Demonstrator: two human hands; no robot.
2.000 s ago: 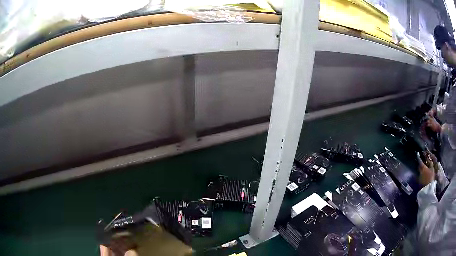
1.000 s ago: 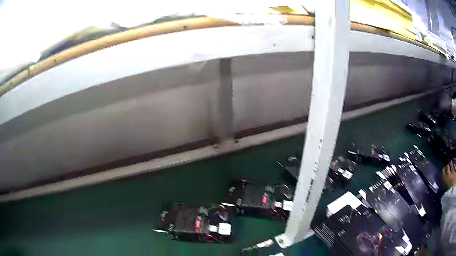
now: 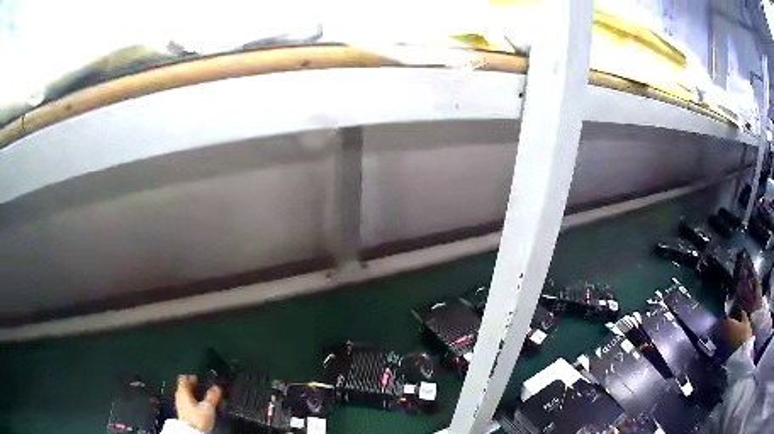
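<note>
My left hand [image 3: 197, 405], bare and with a pale sleeve, is low at the left, fingers spread over the right end of a black retail box [image 3: 134, 417]. Whether it grips this box cannot be told. A dark flap stands up beside the fingers. A second black box [image 3: 255, 398] with white labels lies just right of the hand. A third [image 3: 369, 371] with a red mark and white label lies further right. My right hand is not in view.
The boxes lie on a green belt [image 3: 280, 318]. A slanting white post [image 3: 530, 220] crosses the view, with more boxes behind it. Overlapping black cartons [image 3: 628, 373] are piled at right. Another person's hand [image 3: 738, 329] is at the far right. A shelf frame [image 3: 255, 97] runs above.
The hand that held a box has left the picture, and my left hand now shows low at the left. Another box now lies left of the row. The view has shifted.
</note>
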